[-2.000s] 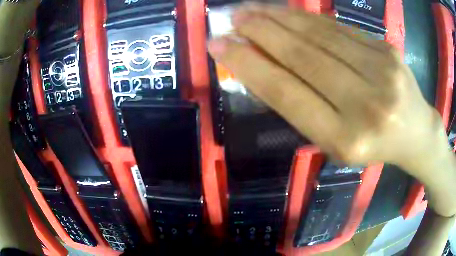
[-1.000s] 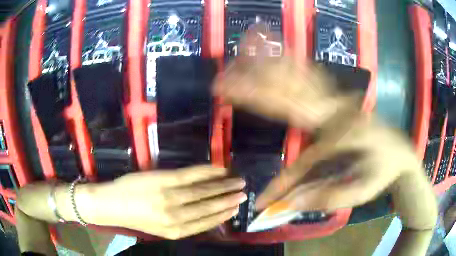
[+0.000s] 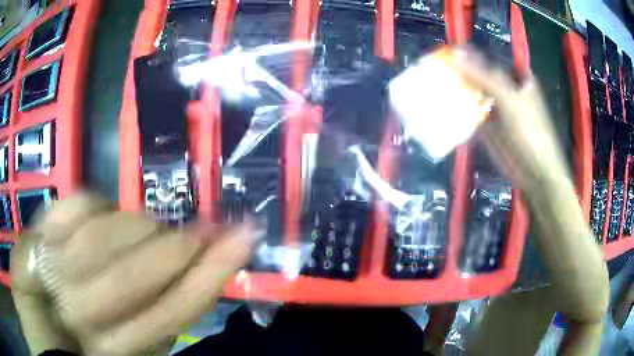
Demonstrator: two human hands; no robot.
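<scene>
A red foam tray (image 3: pixel 347 288) holds two rows of open black flip phones (image 3: pixel 337 240). Clear, shiny, wrinkled film (image 3: pixel 261 125) stretches over the tray's middle. My left hand (image 3: pixel 139 268), blurred at the lower left, has its fingers closed at the film's lower edge; a crumpled bit hangs below the fingertips. My right hand (image 3: pixel 493 83), at the upper right, holds a bright white piece with orange edges (image 3: pixel 434 104) above the phones. Its fingertips are partly hidden behind the piece. Glare and blur hide some keypads.
A neighbouring red tray with small dark windows (image 3: pixel 66 139) stands at the left. Another red tray with black phones (image 3: pixel 612 174) stands at the right. Dark green bench top (image 3: pixel 104 104) shows between trays. Brown cardboard (image 3: pixel 504 323) lies below the front edge.
The view has shifted over the tray. My hands have moved apart, left hand to the lower left, right hand up with the white-orange piece. Clear film now shows spread across the phones.
</scene>
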